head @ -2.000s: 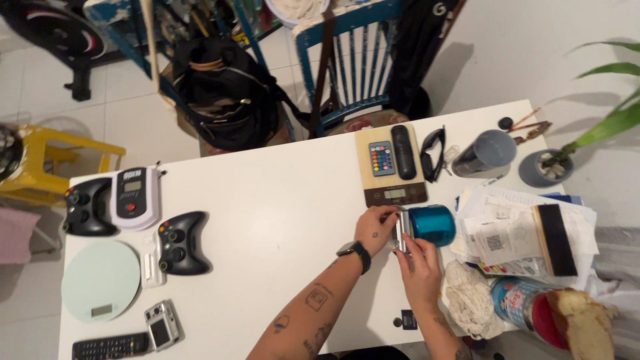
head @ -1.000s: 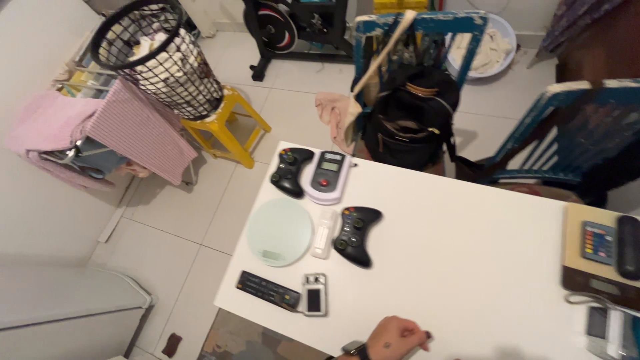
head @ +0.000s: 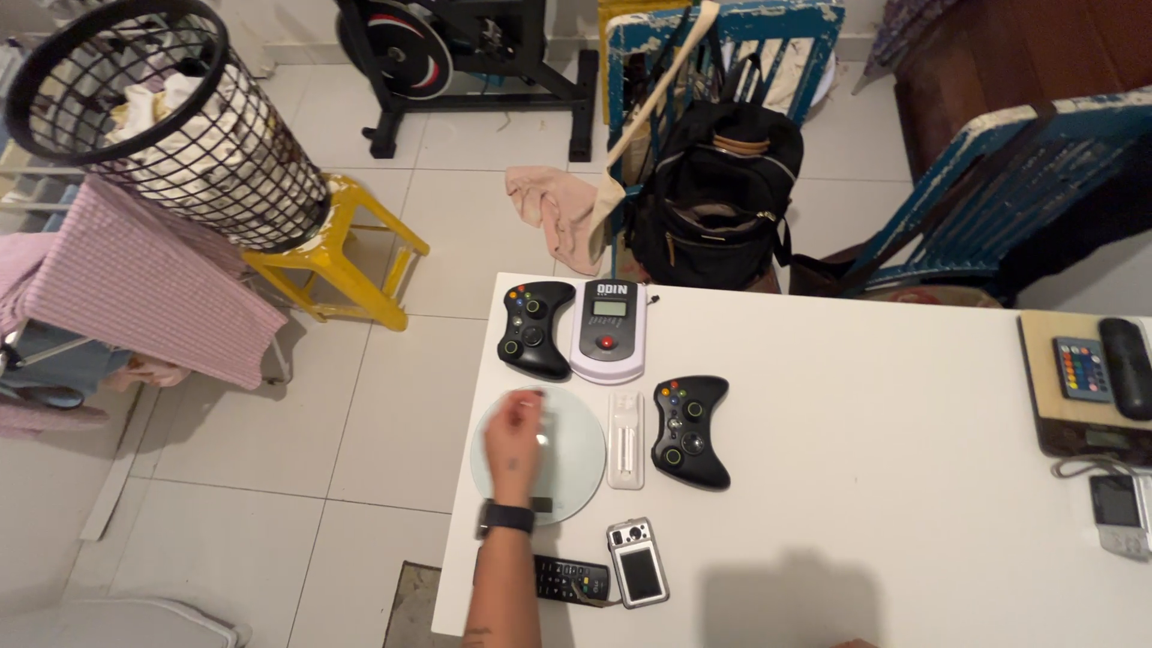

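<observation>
My left hand (head: pixel 515 441), with a dark watch on its wrist, is over the round glass scale (head: pixel 576 459). Its fingers are bent and blurred; whether anything is between them cannot be told. Beside the scale lie a white plastic tray with slim pieces (head: pixel 626 441) and a black game controller (head: pixel 691 434). Above it are another controller (head: pixel 535 329) and a grey-and-white device with a small display (head: pixel 609 331). A black remote control (head: pixel 571 579), partly behind my forearm, lies near a silver compact camera (head: pixel 638 562). Only a sliver of skin, perhaps my right hand (head: pixel 853 643), shows at the bottom edge.
At the table's right lie a wood-topped kitchen scale (head: pixel 1039 369) bearing a small remote (head: pixel 1083 369) and a black case (head: pixel 1125 369), and another compact camera (head: pixel 1119 513). Beyond the table stand blue chairs and a black backpack (head: pixel 718 198); left, a mesh basket on a yellow stool (head: pixel 346 243).
My view has swung left. Both hands were together beside a blue container, around a silvery object; my left hand has since moved left across the table to the glass scale.
</observation>
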